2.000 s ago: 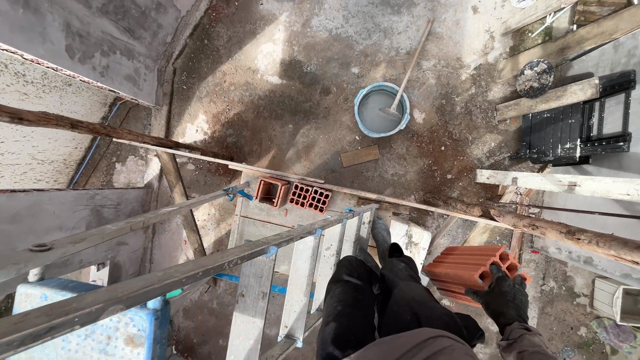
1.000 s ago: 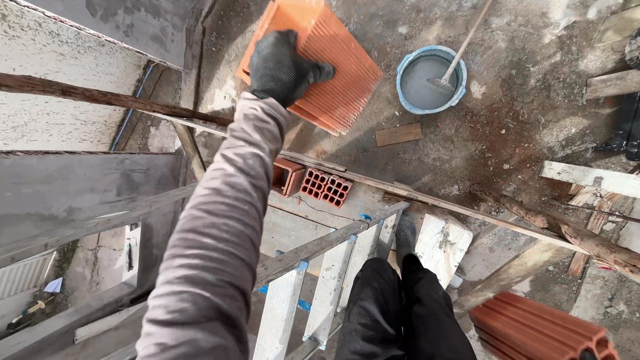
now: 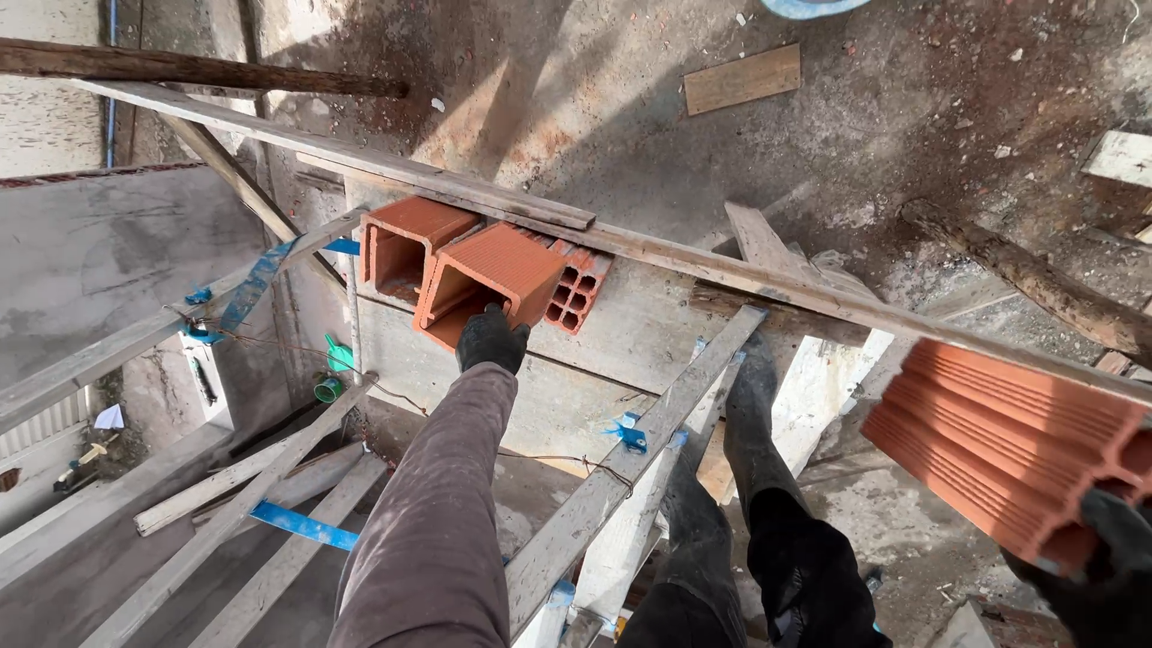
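My left hand (image 3: pixel 492 340), in a dark glove, grips the near rim of an orange U-shaped clay block (image 3: pixel 495 274). That block lies tilted between a second hollow U-shaped block (image 3: pixel 409 247) on its left and a multi-hole clay brick (image 3: pixel 576 286) on its right, partly covering the latter. At the right edge, my right hand (image 3: pixel 1111 531), also gloved and partly out of view, holds a ribbed hollow clay brick (image 3: pixel 999 441) by its open end.
The blocks rest on a plank platform (image 3: pixel 612 346) with a long wooden rail (image 3: pixel 702 261) along its far side. A wooden ladder (image 3: pixel 630 450) leans close by my boots. Rough poles, thin wire, a loose board (image 3: pixel 742 79) and a tub's rim (image 3: pixel 814 7) are around.
My left hand has brought the orange block down from above the far side of the rail to the other blocks. My right hand, out of view one second ago, shows again at the ribbed brick.
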